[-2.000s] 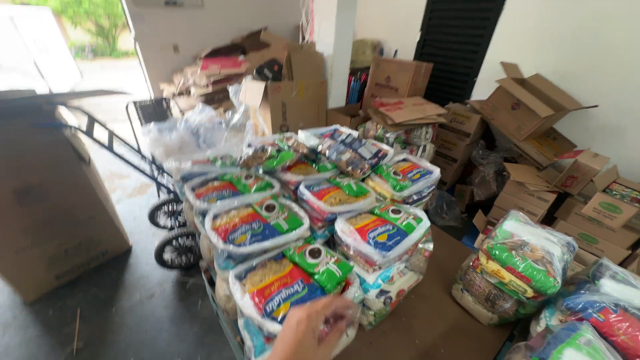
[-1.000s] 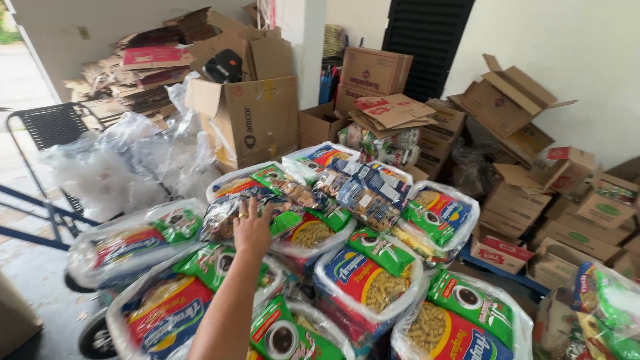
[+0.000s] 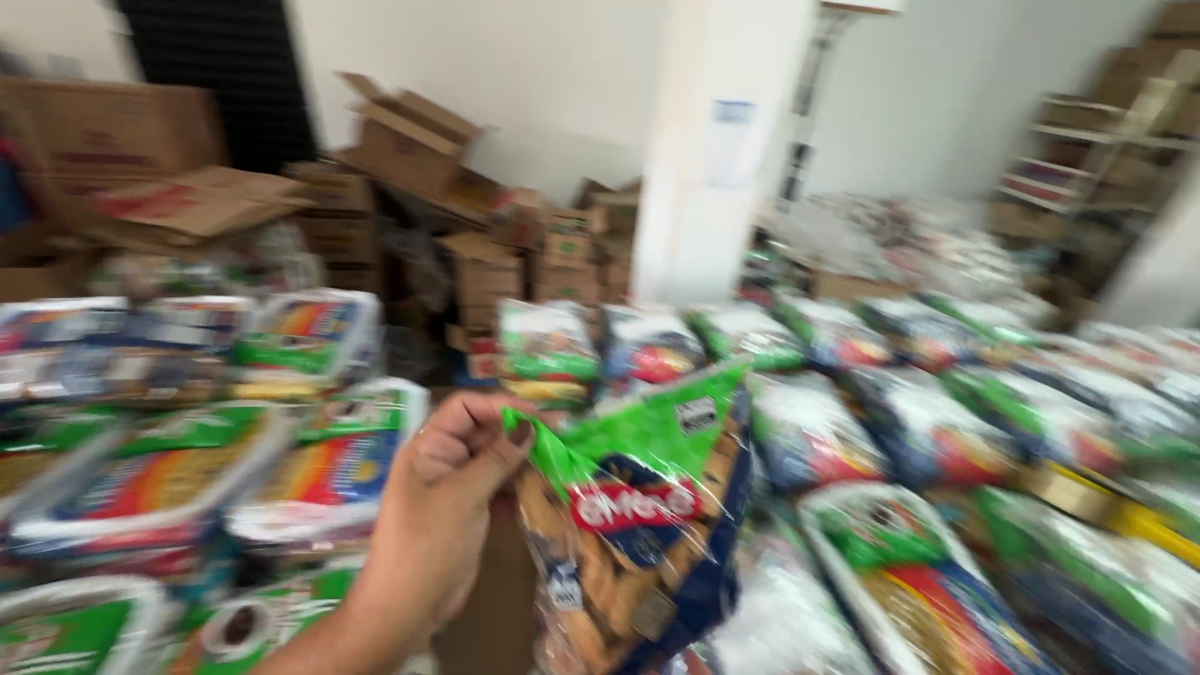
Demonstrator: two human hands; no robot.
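Note:
My left hand (image 3: 450, 506) comes in from the lower left and pinches the top corner of a clear plastic food bag (image 3: 628, 553) between thumb and fingers. This bag has a green top, a red and blue label, and brown baked pieces showing inside. It hangs upright at the middle of the view. Behind my wrist lie clear-wrapped food bundles (image 3: 328, 469) with pasta and green packs on top. More wrapped bundles (image 3: 900, 581) stand to the right of the held bag. My right hand is not in view.
Rows of wrapped bundles (image 3: 816, 431) stretch to the right. Cardboard boxes (image 3: 412, 141) are stacked along the wall, some with raised flaps. A white pillar (image 3: 717, 159) rises behind the rows, and shelving (image 3: 1078, 159) stands at the far right.
My left hand, over the pile of wrapped bundles one second ago, now holds up a bag with a green top. The view has swung to the right.

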